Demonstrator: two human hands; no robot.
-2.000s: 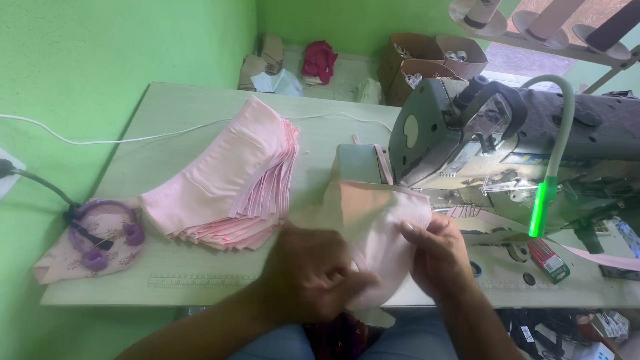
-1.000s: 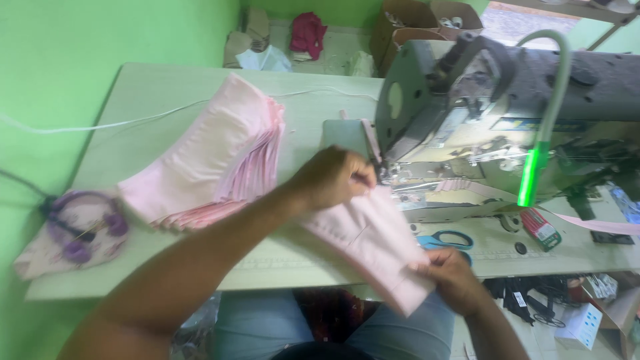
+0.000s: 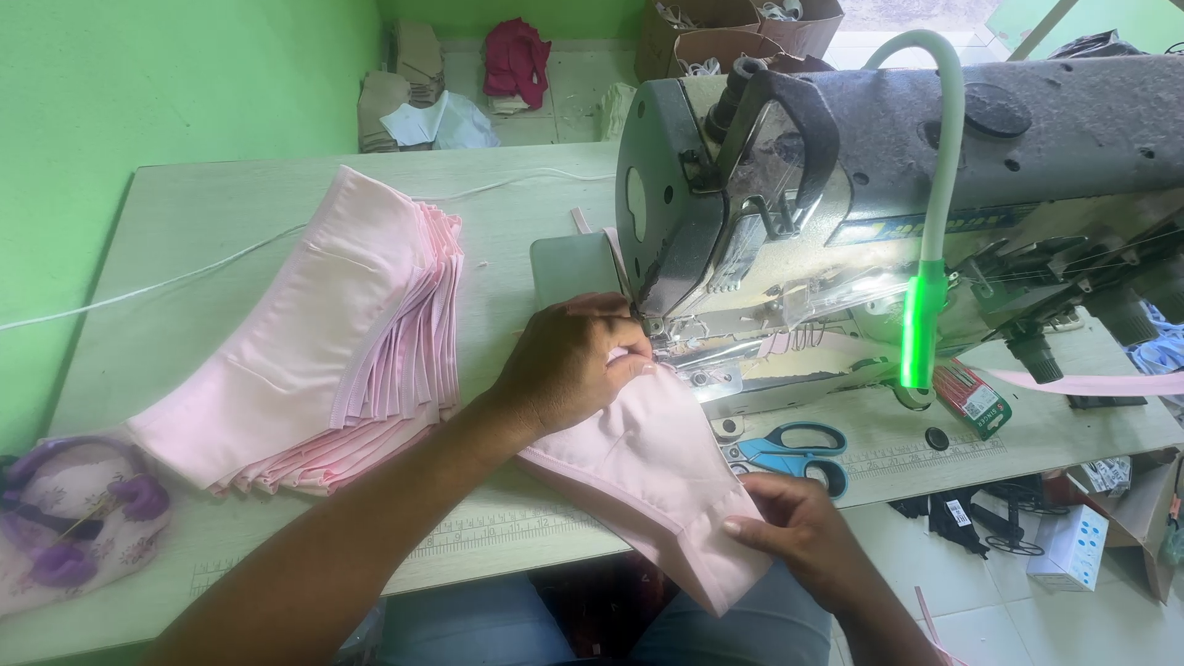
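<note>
A pale pink fabric garment piece (image 3: 661,458) lies slanted between my hands at the sewing machine (image 3: 758,185). My left hand (image 3: 587,361) pinches its upper corner right beside the needle and presser foot area. With thumb and fingers, my right hand (image 3: 795,523) grips the lower right edge, over the table's front edge. The piece's lower end hangs above my lap. Left of my left hand, a fanned stack of similar pink pieces (image 3: 305,324) rests on the table. Blue-handled scissors (image 3: 786,451) lie just beyond my right hand, their blades partly hidden.
Purple headphones (image 3: 83,509) sit on floral fabric at the table's left end. A white cable (image 3: 213,264) crosses the tabletop. The machine's lamp (image 3: 920,324) glows green beside a needle packet (image 3: 971,398). Cardboard boxes (image 3: 708,42) stand behind the table; a pink strip (image 3: 1091,384) runs at right.
Two seconds ago both hands held the cloth near the table's front edge. My left hand has since moved up to the needle area with the cloth's corner. The blue scissors have come into sight.
</note>
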